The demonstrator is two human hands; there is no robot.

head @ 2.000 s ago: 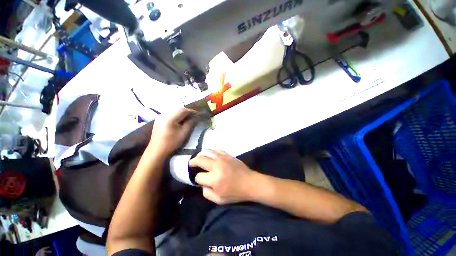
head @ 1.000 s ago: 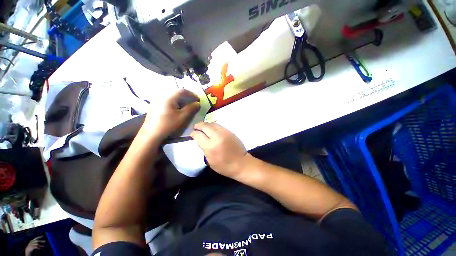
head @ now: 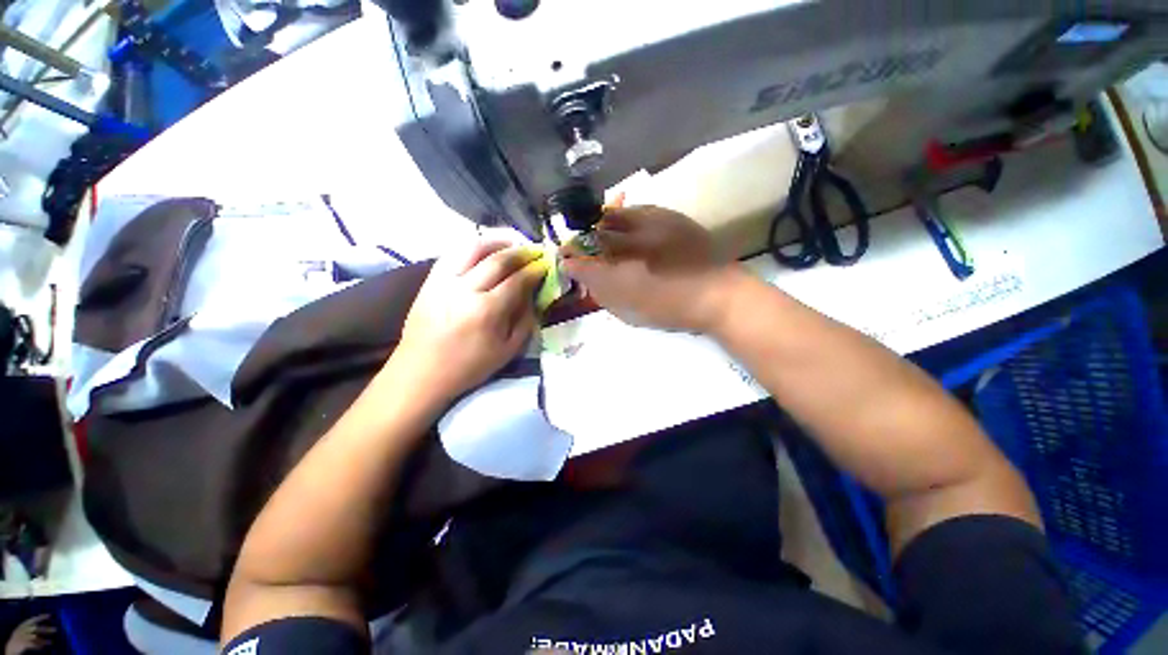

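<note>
My left hand (head: pixel 474 307) lies left of the needle, its fingers pinching the edge of the cloth by the presser foot. My right hand (head: pixel 653 266) is just right of the needle area, fingertips close to my left fingertips; whether it grips the cloth edge is hidden. The dark brown fabric (head: pixel 320 352) with its pale grey side (head: pixel 506 429) spreads from under my left arm across the table's left part. The grey-white sewing machine (head: pixel 717 77) stands over the work, its presser foot (head: pixel 583 237) partly hidden by my fingers.
Black-handled scissors (head: pixel 820 211) lie right of my right hand. A blue-green small tool (head: pixel 948 243) and a red-handled tool (head: pixel 993 151) lie further right. A blue plastic crate (head: pixel 1076 448) stands below the table at right. Part of another person's hand (head: pixel 32 636) shows at lower left.
My right hand has moved up and right from the near cloth edge to beside the needle, covering most of the orange strips. My left hand stays at the cloth. The view has shifted.
</note>
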